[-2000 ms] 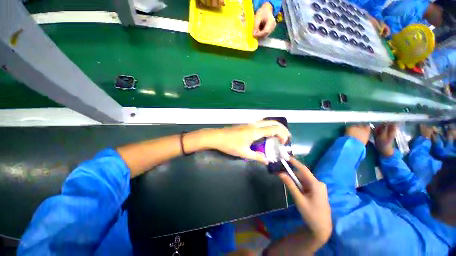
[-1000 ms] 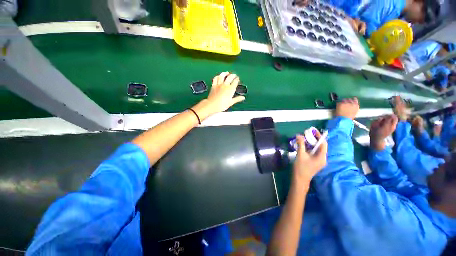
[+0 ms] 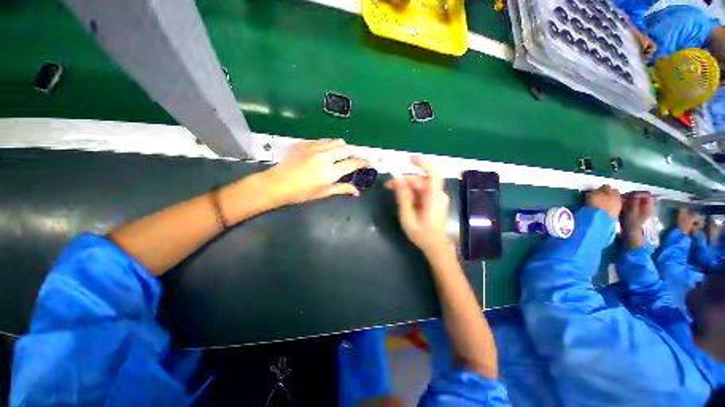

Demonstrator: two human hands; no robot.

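Note:
My left hand (image 3: 312, 172) holds a dark square watch case (image 3: 364, 178) between thumb and fingertips, at the bench edge beside the white rail. My right hand (image 3: 425, 208) is just to the right of it, blurred, fingers partly spread and not touching the case; whether a thin stick is in it cannot be made out. The white and purple tub (image 3: 545, 222) lies on its side on the bench, its round white end facing right. A black phone-like slab (image 3: 481, 215) lies between my right hand and the tub.
Watch cases (image 3: 337, 104) lie spaced along the green belt (image 3: 278, 48). A grey post (image 3: 179, 71) stands at upper left. The yellow tray (image 3: 421, 25), blister trays (image 3: 592, 48) and yellow fan (image 3: 685, 81) are across the belt. A neighbour's blue sleeve (image 3: 566, 258) is at right.
My left hand has come back from the belt and now holds a watch case at the bench edge. My right hand has released the tub and moved left towards my left hand.

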